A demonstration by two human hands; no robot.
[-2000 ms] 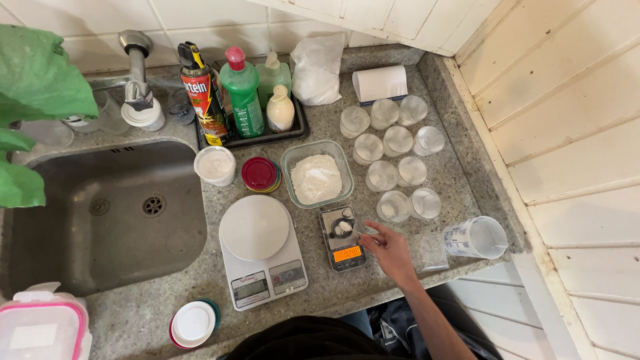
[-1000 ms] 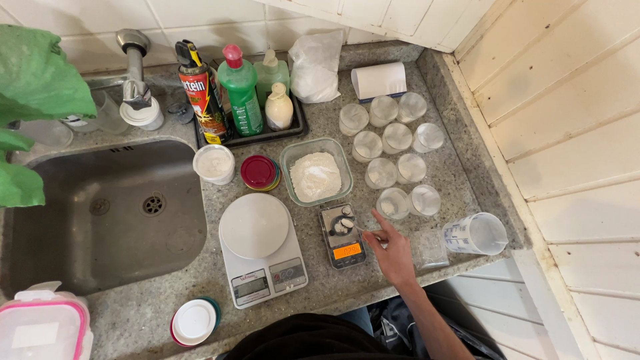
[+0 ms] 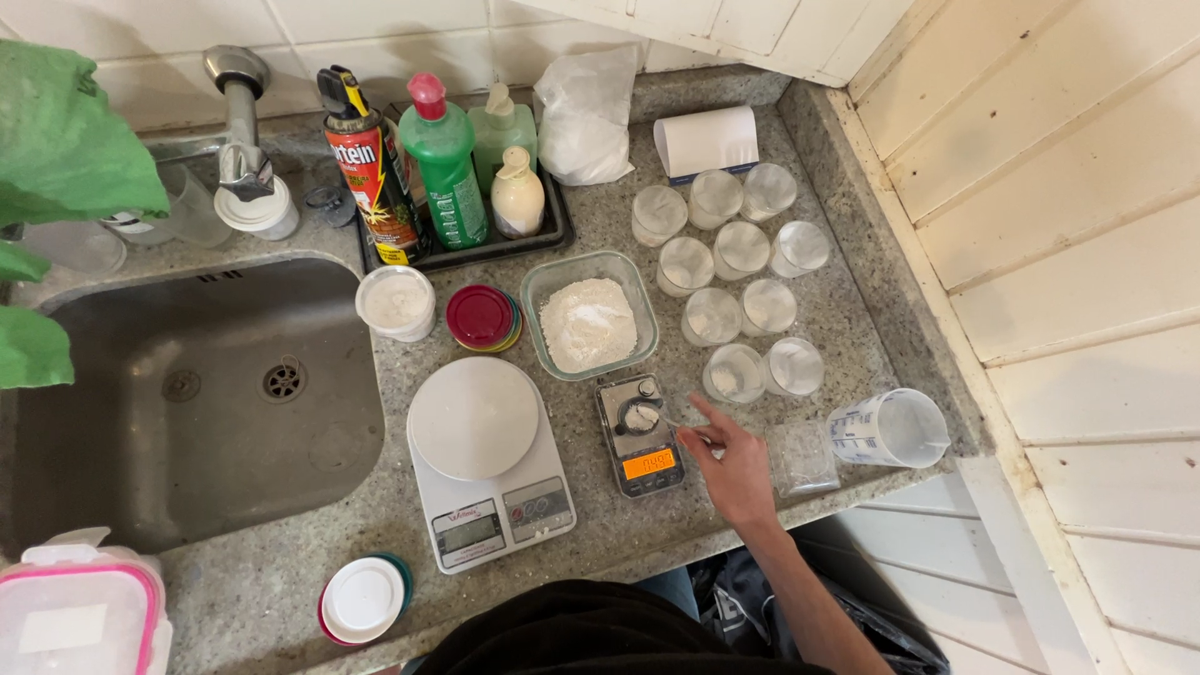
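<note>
My right hand [image 3: 734, 469] pinches a small clear utensil, perhaps a spoon, whose tip is over the small dish of white powder [image 3: 641, 416] on a pocket digital scale [image 3: 653, 483]. The scale's orange display is lit. Behind it stands a square glass container [image 3: 590, 324] of white powder. To the left lies a white kitchen scale [image 3: 475, 418] with nothing on its round plate. Several clear plastic cups [image 3: 734, 373] stand in rows beyond my hand, at least some with white powder inside. My left hand is out of view.
At the left is a steel sink [image 3: 197, 403]. Bottles stand in a black tray [image 3: 553, 225] by the wall. A white tub [image 3: 396, 302] and stacked lids [image 3: 481, 317] lie beside the glass container. A measuring jug [image 3: 888, 428] is near the right counter edge, beside a clear plastic packet [image 3: 803, 457].
My right hand has shifted slightly about the pocket scale. The utensil's tip, away from the dish one second ago, is now over it.
</note>
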